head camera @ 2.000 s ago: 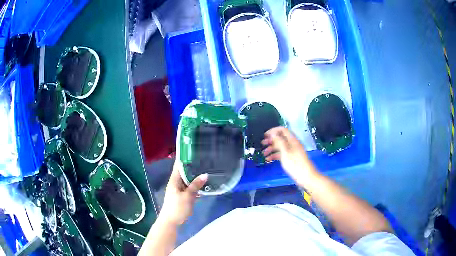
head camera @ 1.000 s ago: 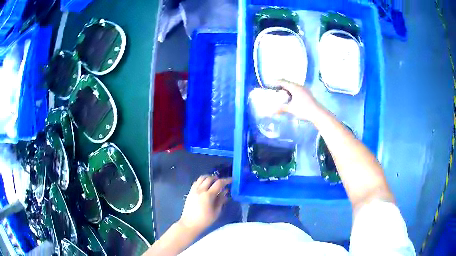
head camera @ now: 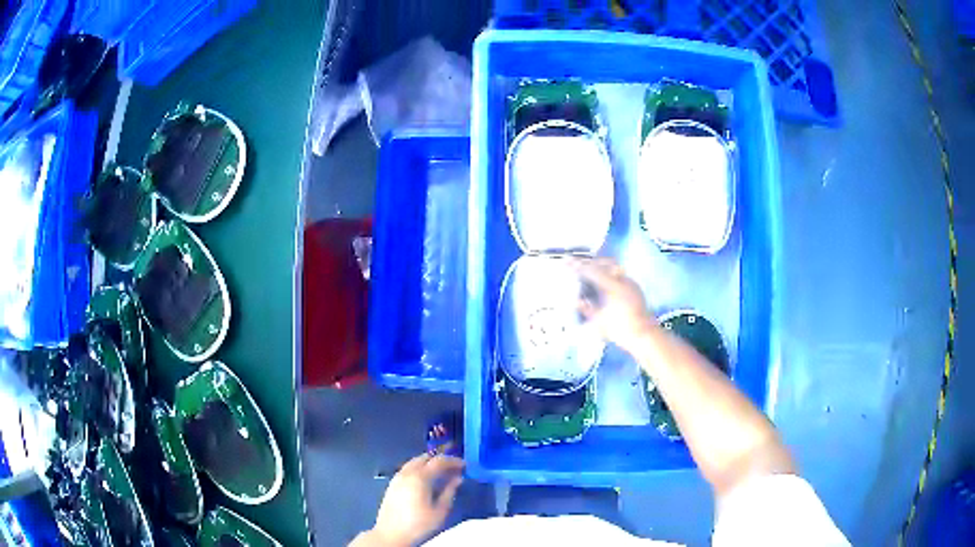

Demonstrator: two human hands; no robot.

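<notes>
A blue crate (head camera: 755, 278) stands in front of me with a pale bottom. Two white-faced oval housings, left (head camera: 559, 187) and right (head camera: 686, 184), lie on green and dark ones at its far end. A third white-faced housing (head camera: 545, 326) lies near left, over a green and dark housing (head camera: 546, 413). A green and dark housing (head camera: 695, 340) lies near right, partly hidden by my right forearm. My right hand (head camera: 618, 303) is at the right upper edge of the third housing; whether its fingers grip it is unclear. My left hand (head camera: 420, 497) is empty, fingers apart, by the crate's near left corner.
A green bench (head camera: 273, 214) at left bears several overlapping housings (head camera: 184, 291). Between bench and crate are a smaller blue crate (head camera: 398, 267), a red object (head camera: 334, 305) and crumpled pale film (head camera: 419, 86). A blue grid pallet (head camera: 796, 53) lies beyond the crate. Yellow-black tape (head camera: 950, 321) marks the floor at right.
The housing my left hand held two seconds ago now lies white face up at the crate's near left. My left hand let go, and my right hand has moved onto the housing's edge.
</notes>
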